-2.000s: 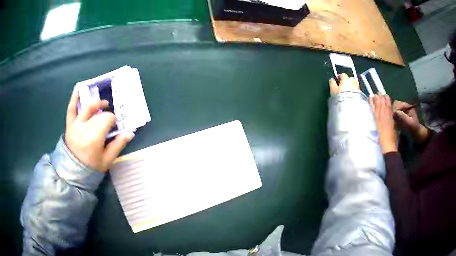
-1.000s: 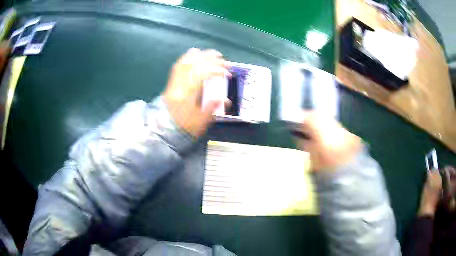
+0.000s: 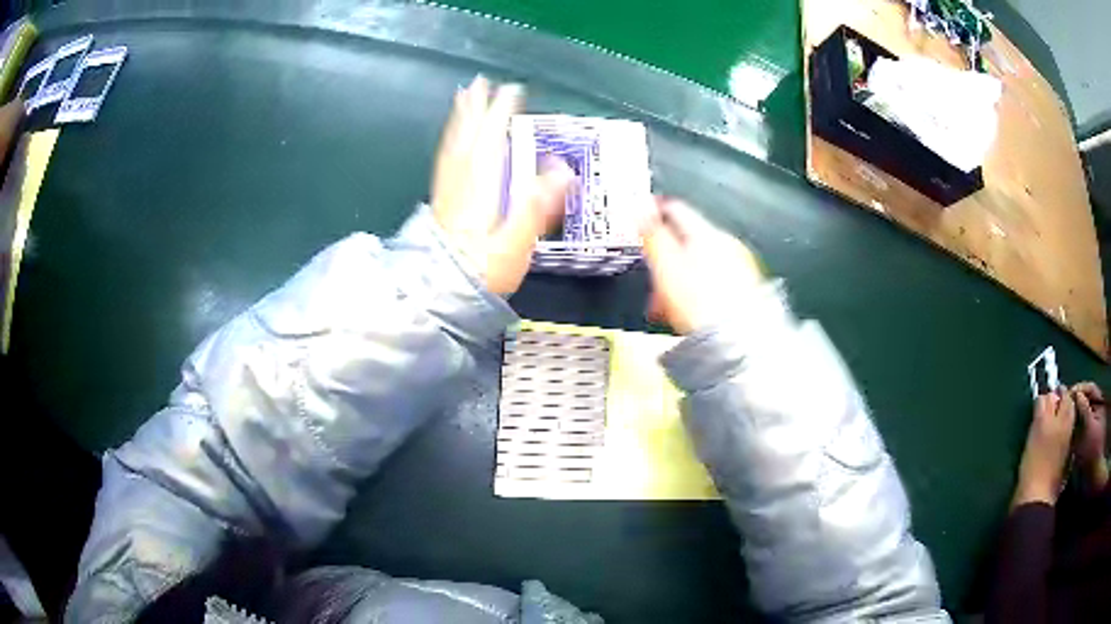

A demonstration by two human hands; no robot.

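A stack of white to lilac plastic covers (image 3: 615,183) stands on the green bench, with a dark window and a thick layered front edge. My left hand (image 3: 487,195) grips its left side, thumb over the window. My right hand (image 3: 694,262) is blurred at the right side, fingers against the stack's edge; whether it also holds tweezers cannot be told. The adhesive strip sheet (image 3: 554,408) lies just below the stack, dark lines on its left part, plain yellow on its right, partly under my right sleeve.
A brown board (image 3: 1023,219) with an open black box (image 3: 895,140) holding white paper is at upper right. Another person's hands (image 3: 1054,427) hold a small white frame (image 3: 1044,372) at far right. Loose covers (image 3: 91,85) and a yellow sheet edge (image 3: 27,207) are at far left.
The view has swung right. The cover my right hand carried, blurred a second ago, is no longer separate from the stack. Both hands are now at the stack's sides.
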